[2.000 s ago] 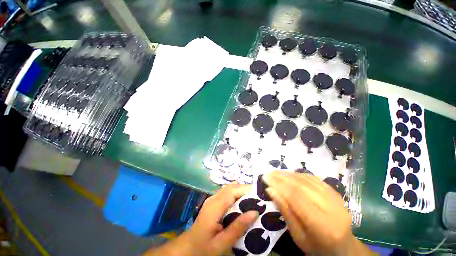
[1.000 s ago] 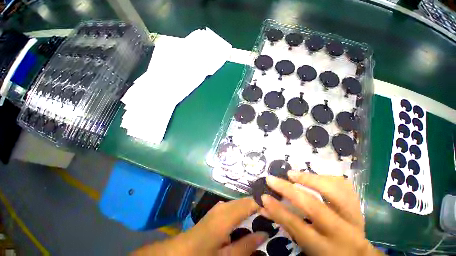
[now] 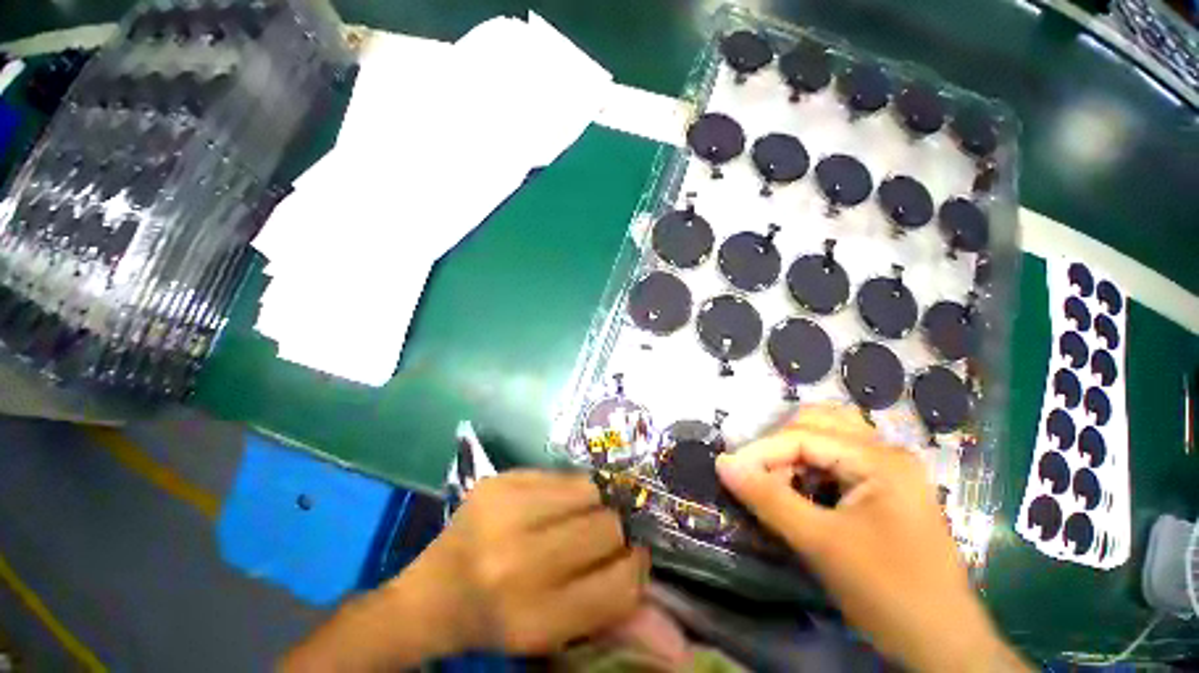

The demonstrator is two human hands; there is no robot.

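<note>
My right hand (image 3: 855,513) is over the bottom row of the clear blister tray (image 3: 636,250). Its thumb and index finger meet at the right edge of a black adhesive pad (image 3: 688,464), which lies over the second pocket from the left. The leftmost round module (image 3: 614,431) in that row is uncovered and shows gold-orange and black circuitry. My left hand (image 3: 533,559) is a closed fist at the tray's lower left corner. A narrow pale and dark end of the sticker sheet (image 3: 472,458) sticks out beyond it; the rest is hidden. The rows above hold black-covered modules.
White backing paper (image 3: 408,184) is piled left of the tray. A tall stack of filled trays (image 3: 145,197) stands at far left. Spare sticker sheets (image 3: 1076,421) lie at right, beside part of a white fan (image 3: 1170,563). A blue bin (image 3: 309,513) is below the bench edge.
The black pad has moved from above the tray's front edge onto the second pocket with my right hand. My left hand has moved left, and the sheet has swung mostly out of sight. The view has shifted.
</note>
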